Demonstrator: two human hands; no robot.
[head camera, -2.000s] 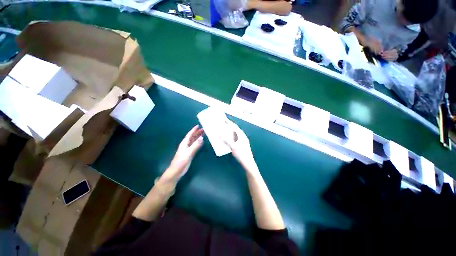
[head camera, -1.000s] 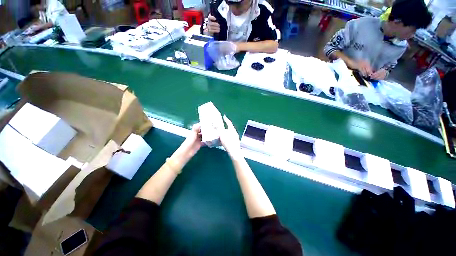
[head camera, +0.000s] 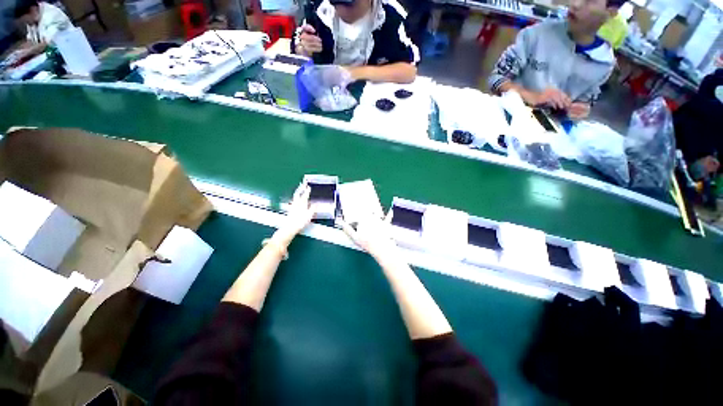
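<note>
A small white box (head camera: 323, 182) is open at the left end of the row, its dark inside facing up. My left hand (head camera: 297, 212) holds its left side. My right hand (head camera: 368, 233) holds the white box lid (head camera: 359, 197), which lies beside the box on its right. To the right, a row of open white boxes with dark inserts (head camera: 483, 236) and white lids stands along the pale rail (head camera: 262, 212). Whether box and lid are still joined cannot be told.
An open brown carton (head camera: 119, 181) with white boxes (head camera: 41, 226) stands at left. A white box (head camera: 175, 264) leans by its torn flap. A black soft heap (head camera: 591, 349) lies at right. Two people sit across the green belt (head camera: 238, 155), near white sheets with black parts.
The closed white box between my hands is now open, its dark inside showing. Both hands have brought it down to the rail beside the row. The view has shifted a little.
</note>
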